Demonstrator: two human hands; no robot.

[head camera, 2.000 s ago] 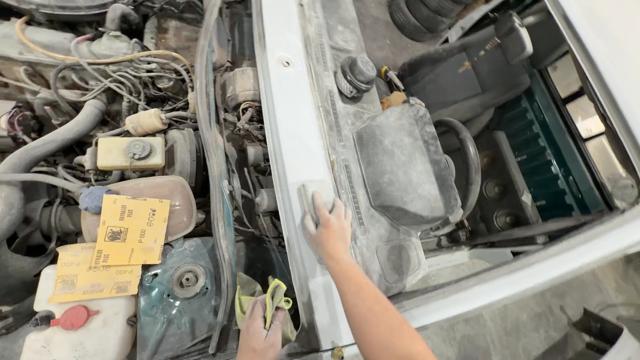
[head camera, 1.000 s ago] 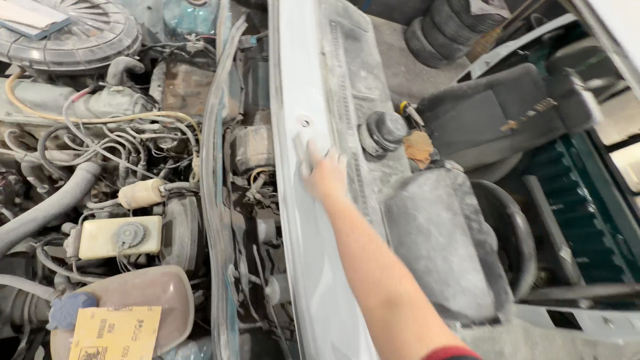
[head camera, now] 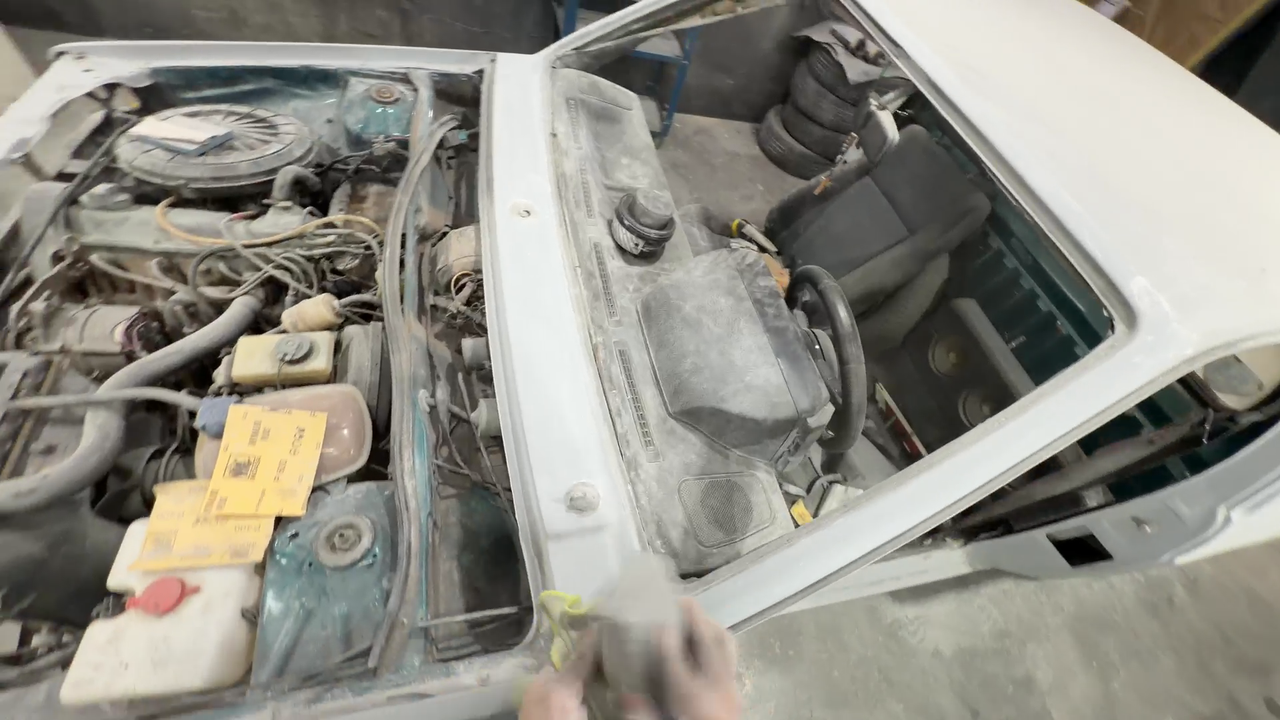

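Both my hands are close together at the bottom centre, blurred, over the corner of the pale grey cowl panel (head camera: 545, 330). My left hand (head camera: 565, 680) is beside a grey cloth with a yellow-green edge (head camera: 562, 620). My right hand (head camera: 700, 665) is around a blurred grey object (head camera: 638, 625), which cannot be told apart clearly; it lies between the two hands. Yellow sandpaper sheets (head camera: 268, 460) lie on the tanks in the engine bay, left of the hands.
The engine bay shows a round air filter housing (head camera: 215, 150) and a white reservoir (head camera: 165, 640) with a red cap. Right of the cowl are the dusty dashboard (head camera: 700, 350), steering wheel (head camera: 845, 360), windscreen pillar (head camera: 900, 510) and seat (head camera: 880, 220). Stacked tyres (head camera: 820, 110) stand beyond.
My right hand has left the cowl panel near the small hole and come back beside my left hand, which was out of view one second ago. The view has widened over the car.
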